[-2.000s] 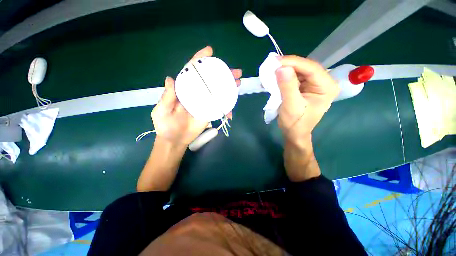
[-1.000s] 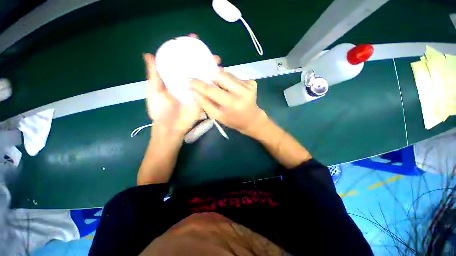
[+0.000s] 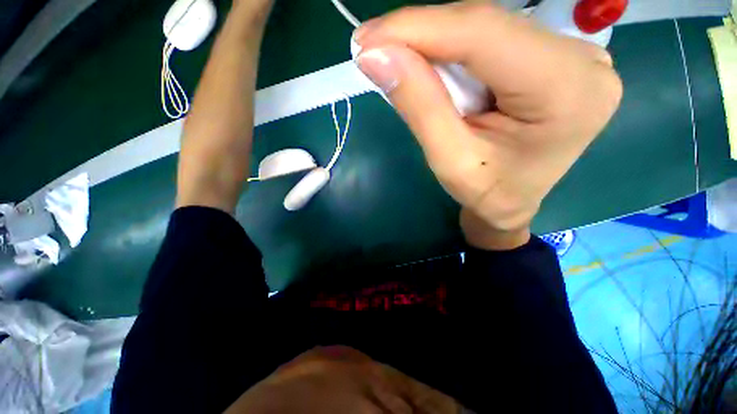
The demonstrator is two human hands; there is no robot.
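My right hand (image 3: 509,105) is large and close at centre right. Its thumb and index finger are pinched together, and a white piece (image 3: 465,90) shows between the curled fingers; I cannot tell if it is cloth or shell. A thin white cord (image 3: 346,11) runs down to the fingertips from the top edge. My left forearm reaches up over the rail, and its hand is cut off by the top edge. Two white devices (image 3: 287,163) lie close together on the green bench, with a cord loop (image 3: 343,133) beside them.
Another white device (image 3: 190,23) with a cord lies beyond the pale rail (image 3: 315,87). White wipes (image 3: 71,212) are at the left end of the bench. A red-capped bottle (image 3: 598,11) is at top right, partly behind my right hand. Yellow sheets (image 3: 725,77) are at the right edge.
My hands have parted. My left hand has gone up out of the picture, and my right hand has moved up, right and closer. The white shells have left my left palm's former place.
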